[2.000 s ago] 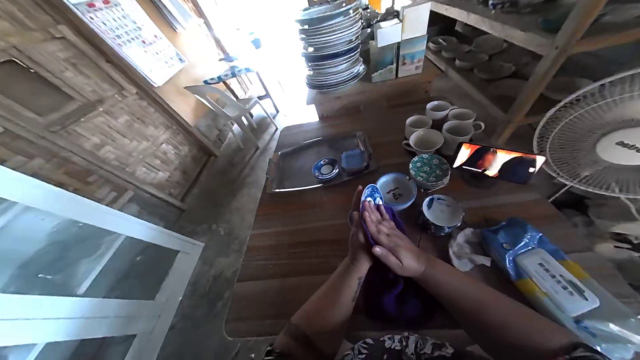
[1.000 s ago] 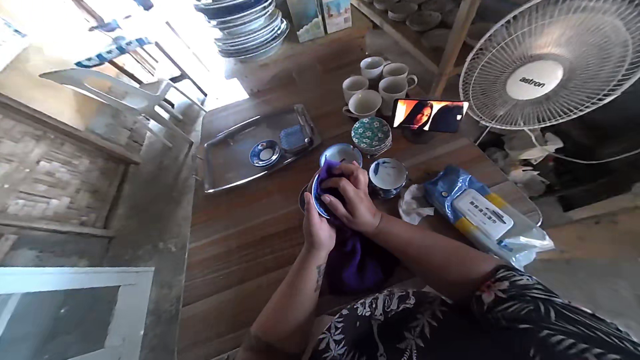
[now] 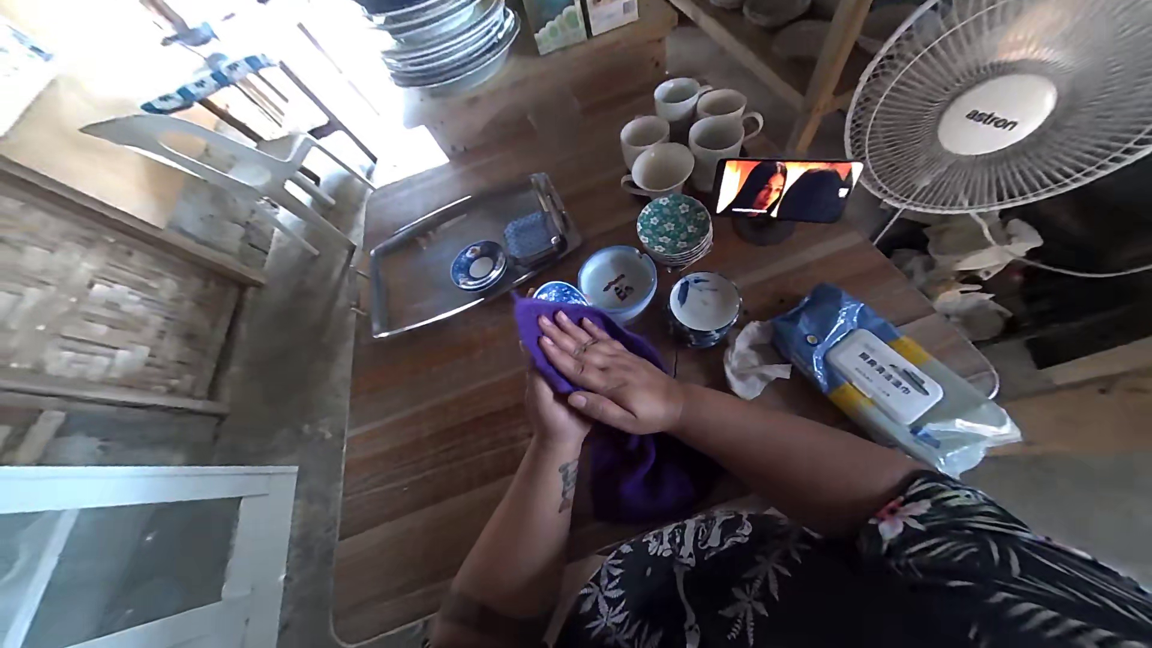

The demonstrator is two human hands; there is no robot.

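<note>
My left hand [image 3: 555, 409] holds a small blue-and-white ceramic dish [image 3: 560, 293] from below; only its far rim shows. A purple cloth [image 3: 643, 468] covers most of the dish and hangs down toward my lap. On top of the cloth my right hand [image 3: 612, 373] lies flat, fingers extended and pressing on it. Just beyond my hands are a pale blue bowl [image 3: 617, 281] with a dark mark inside, a stack of green floral bowls [image 3: 674, 227] and a white-and-blue bowl [image 3: 705, 302], which seems to stand on another.
A metal-rimmed tray [image 3: 423, 321] holds a blue saucer [image 3: 479, 265] and a blue patterned dish [image 3: 533, 237]. Several mugs [image 3: 661, 169], a phone on a stand [image 3: 787, 190], crumpled tissue [image 3: 754, 360] and a wipes pack [image 3: 886, 376] share the wooden table. A fan [image 3: 997, 115] stands at right, stacked plates [image 3: 447, 45] behind.
My right hand, bent over the dish with the cloth bunched under its fingers a second ago, now lies flat on the cloth, which is spread over the dish.
</note>
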